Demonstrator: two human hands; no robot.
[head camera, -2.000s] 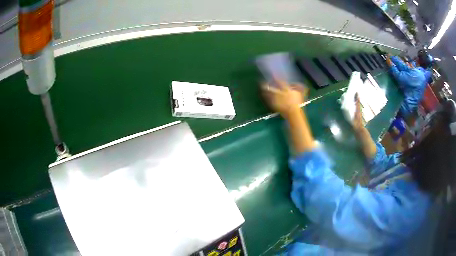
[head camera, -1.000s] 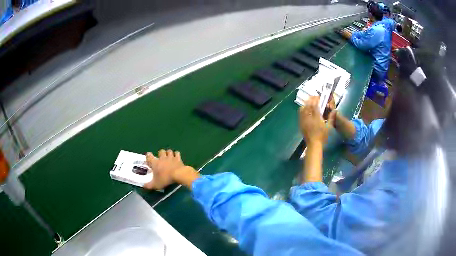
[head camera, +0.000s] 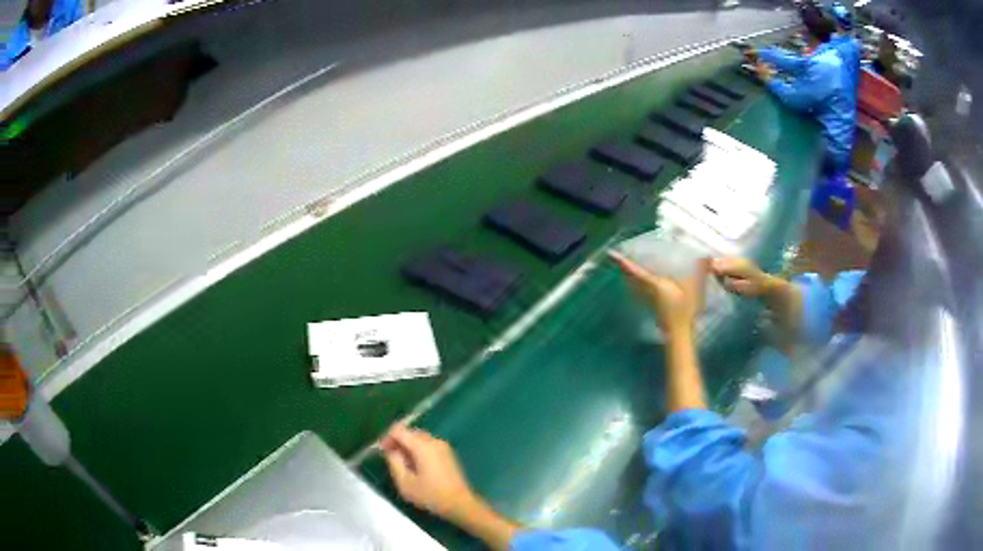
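A white retail box (head camera: 374, 350) with a dark watch picture lies flat on the green belt, beyond the scale. The silver scale platform (head camera: 307, 484) is cut off by the bottom edge. Part of another white box (head camera: 205, 541) shows on it at the bottom left. My right hand (head camera: 426, 474) is just right of the platform, by the belt's near edge, empty, with its fingers loosely bent. It touches neither box. My left hand is out of the picture.
Dark flat boxes (head camera: 534, 228) lie in a row along the belt. A neighbour's blurred hands (head camera: 679, 296) are over the worktop at right, near fanned white sleeves (head camera: 720, 194). A signal light pole (head camera: 97, 493) stands behind the scale at left.
My right hand has come off the white box on the belt and back toward the scale. Part of a white box now shows on the platform. The neighbour's hands have lowered.
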